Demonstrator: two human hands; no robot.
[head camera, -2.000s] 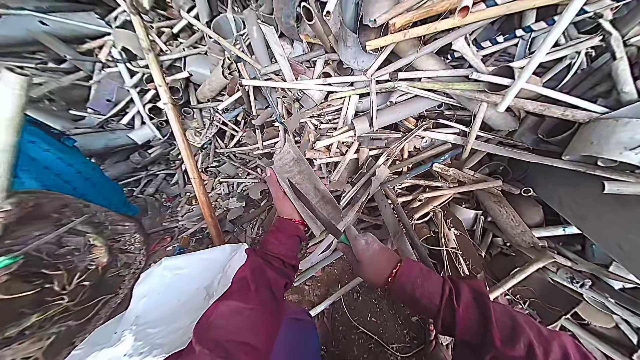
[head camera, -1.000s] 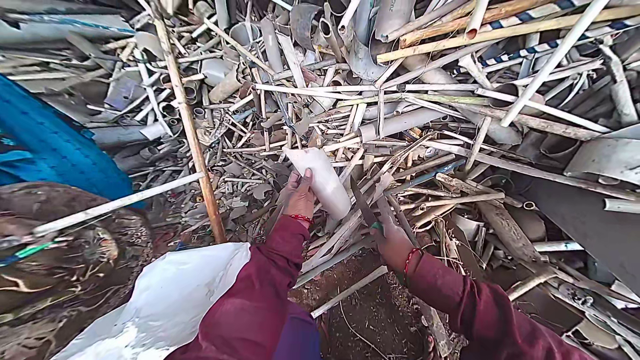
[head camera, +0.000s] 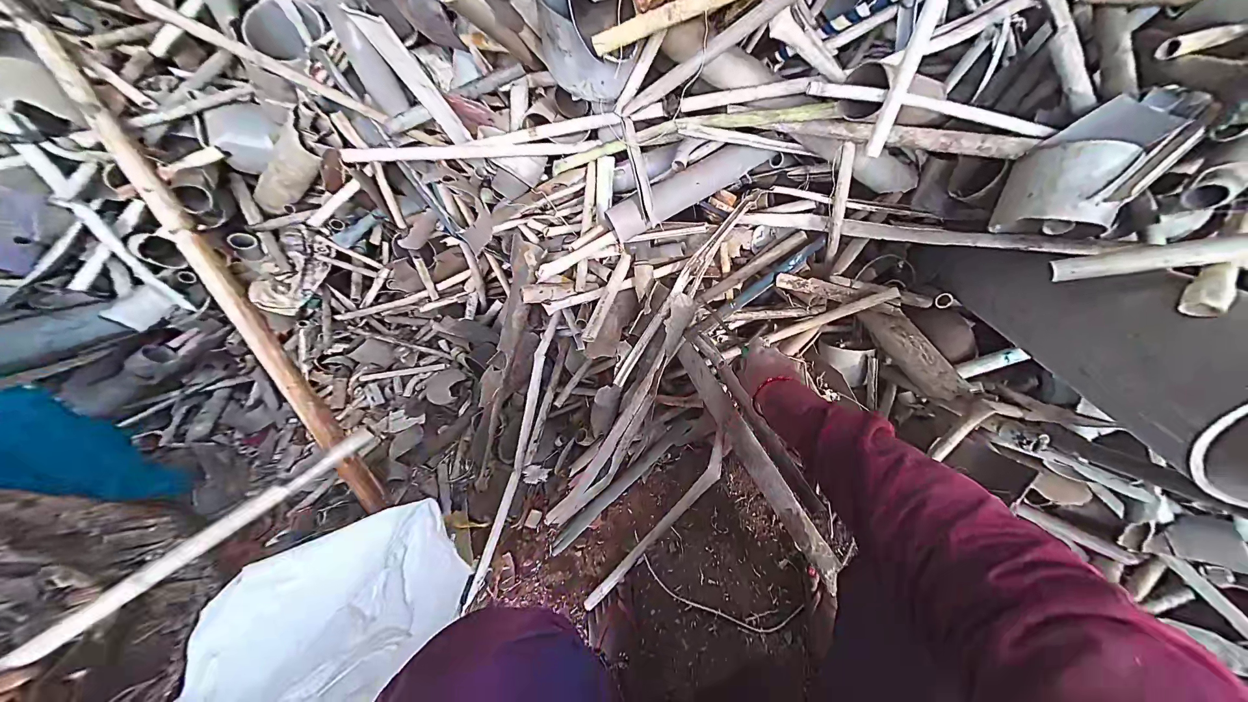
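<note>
My right hand (head camera: 767, 369), with a red thread at the wrist and a maroon sleeve, is low over the scrap, right of centre. A bit of green shows at its fingers, but they are mostly hidden, and whether they grip anything is unclear. Just left of it lie long split grey-brown strips (head camera: 756, 439) and a bundle of thin pale strips (head camera: 639, 385). Beyond them a broken grey pipe piece (head camera: 687, 190) lies among plastic pipe scraps. My left hand is out of view. A white sack (head camera: 327, 609) lies beside my knee (head camera: 502, 658).
A long wooden pole (head camera: 219, 278) slants across the heap at left. Blue material (head camera: 78, 448) and a pale stick (head camera: 185, 551) are at the left edge. A dark flat sheet (head camera: 1082, 331) lies at right, near a curved grey pipe piece (head camera: 1068, 185). Bare soil (head camera: 712, 575) shows below.
My left hand, which held a whitish curved piece a second ago, has gone from view along with that piece. My right hand has moved away from the dark strip it was near.
</note>
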